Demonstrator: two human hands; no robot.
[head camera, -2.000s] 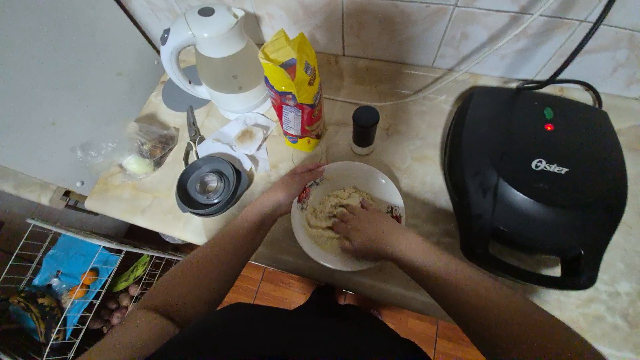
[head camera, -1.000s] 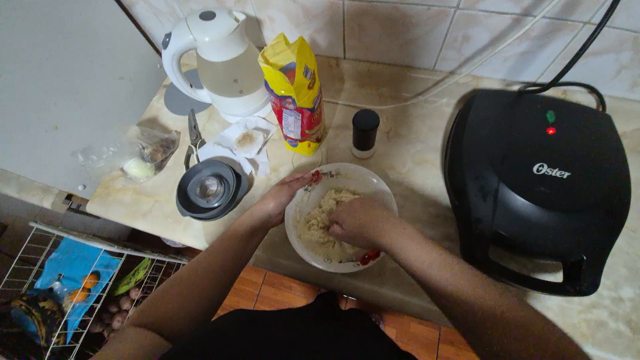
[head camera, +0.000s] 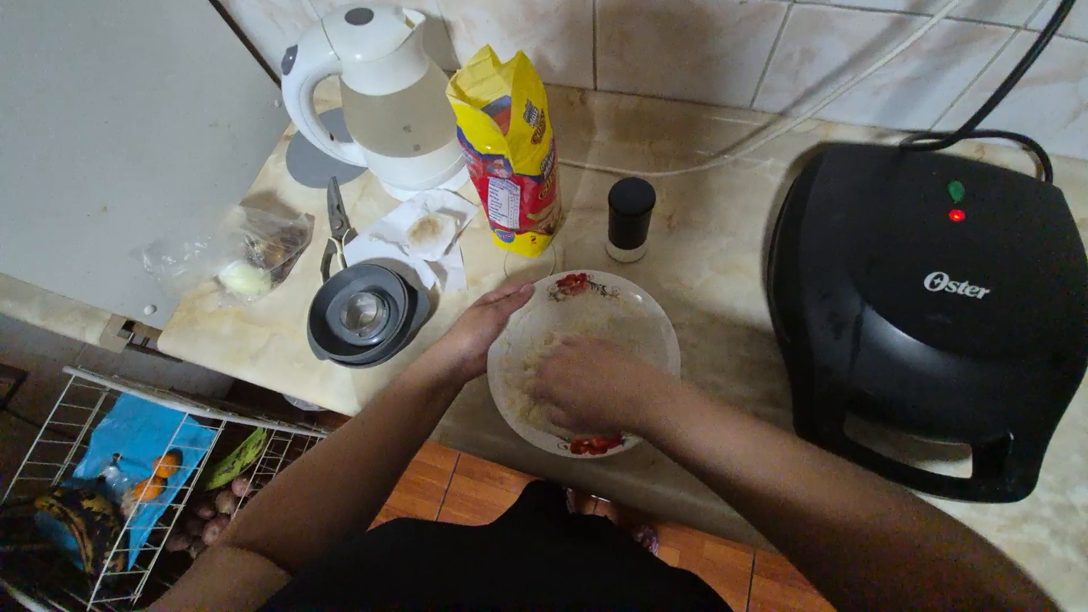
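Note:
A white bowl (head camera: 650, 327) with red flower decoration stands at the counter's front edge and holds pale, crumbly dough (head camera: 523, 365). My left hand (head camera: 484, 327) grips the bowl's left rim, thumb along the edge. Inside the bowl, my right hand (head camera: 586, 382) is pressed into the dough; its fingers are blurred and partly hidden. Behind the bowl stands an open yellow and red flour bag (head camera: 518, 170), with a black-capped shaker (head camera: 630, 219) to its right.
At right sits a black Oster sandwich maker (head camera: 926, 314), its red light lit. A white electric kettle (head camera: 395, 110), scissors (head camera: 337, 221), grey nested cups (head camera: 361, 314), paper (head camera: 416, 234) and a plastic bag (head camera: 263, 251) are at left. Below is a wire basket (head camera: 161, 408) of produce.
My right hand has shifted and turned within the dough, its fingers now toward the bowl's left side. The bowl has turned, its red flowers now at the back and front. My left hand stays at the rim.

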